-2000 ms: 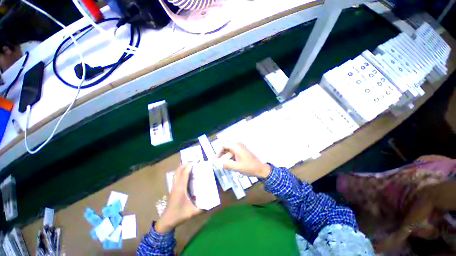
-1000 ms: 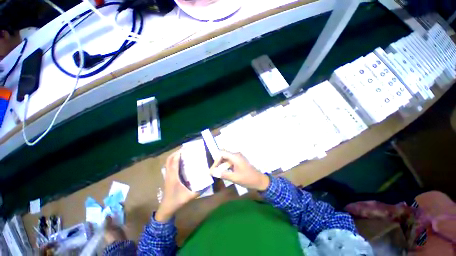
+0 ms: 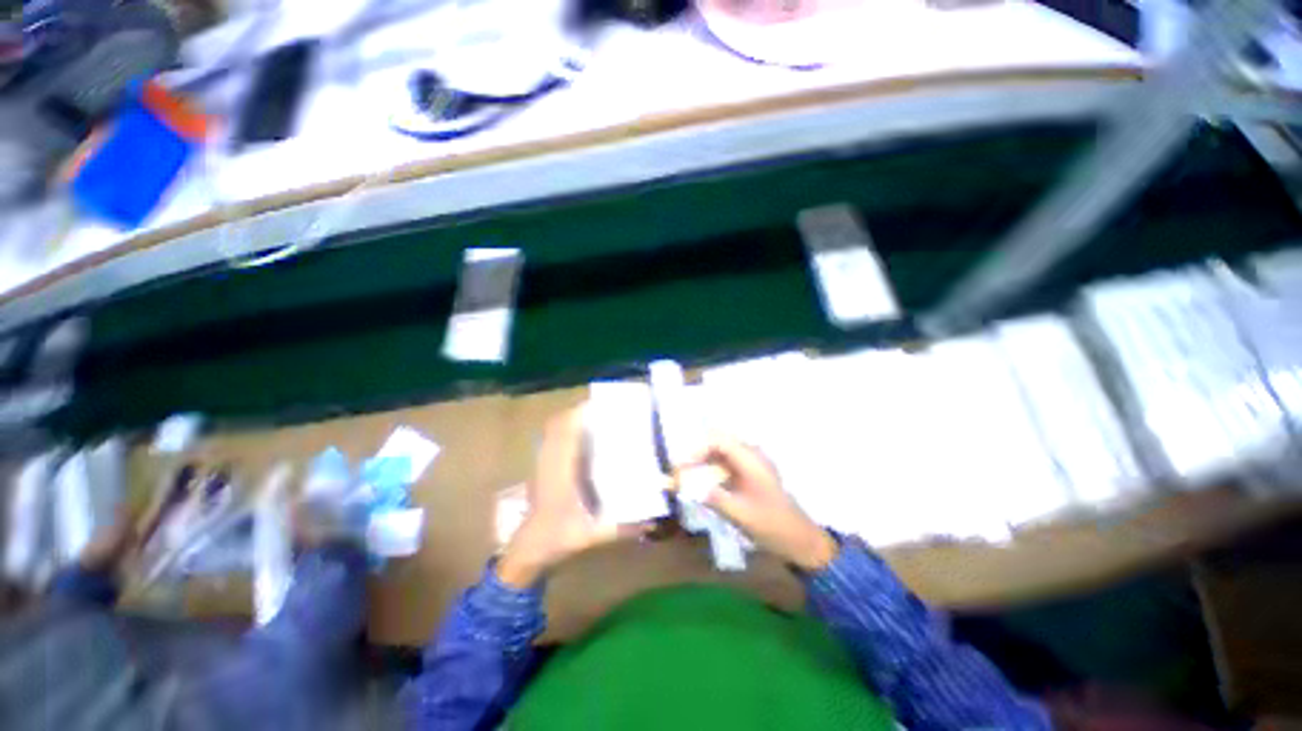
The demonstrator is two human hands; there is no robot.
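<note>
My left hand holds a white product box upright over the brown board, its fingers along the left side. My right hand is at the right side of that box, with fingertips closed together by a small white piece; blur hides whether it is a flap or another box. A narrow white box stands out just behind the fingers. The long row of lined-up boxes runs from beside my right hand to the right edge.
Two single boxes lie apart on the green belt. Light-blue and white packets lie on the board at left. A co-worker's arms reach in at lower left. A white post slants down at right. The shelf runs behind the belt.
The view has swung left and blurred. Both hands remain at the held box. The co-worker's arms at lower left have come further into view, holding a white item.
</note>
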